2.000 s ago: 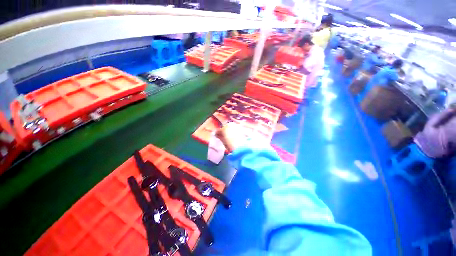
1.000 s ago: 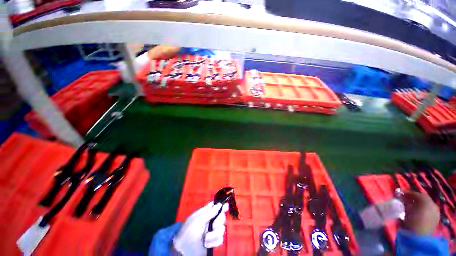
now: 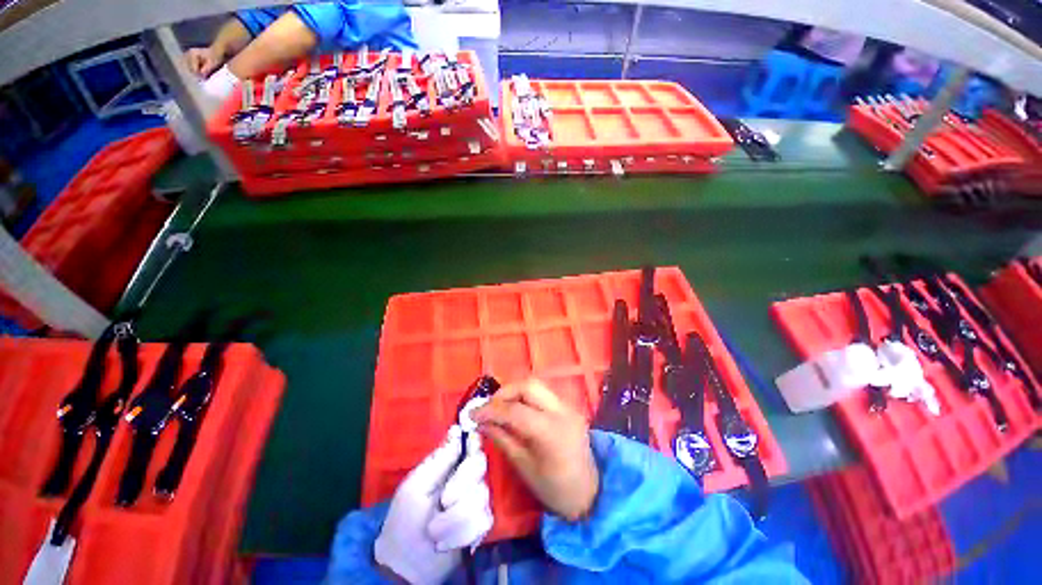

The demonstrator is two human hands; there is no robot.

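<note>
My left hand (image 3: 440, 509), in a white glove, holds a black-strap wristwatch (image 3: 478, 394) upright over the middle orange tray (image 3: 434, 331). My right hand (image 3: 543, 440) is bare; its fingertips pinch a small white cloth (image 3: 471, 414) against the watch, and the fingers partly hide the case. Several black-strap watches (image 3: 692, 448) lie lengthwise in the right part of the middle tray, faces up. The cells around my hands show bare orange plastic.
At right, a tray (image 3: 914, 457) holds watches, a whitish bottle (image 3: 817, 381) and crumpled white cloths (image 3: 903, 371). At left, stacked trays (image 3: 246, 457) bear black watches. Across the green bench (image 3: 457, 223), trays (image 3: 491, 149) hold metal-band watches near another person's hands (image 3: 217, 74). A white shelf crosses above.
My right hand has come from the right tray to the watch in my left hand, now with a white cloth at its fingertips. The view has shifted and tilted down.
</note>
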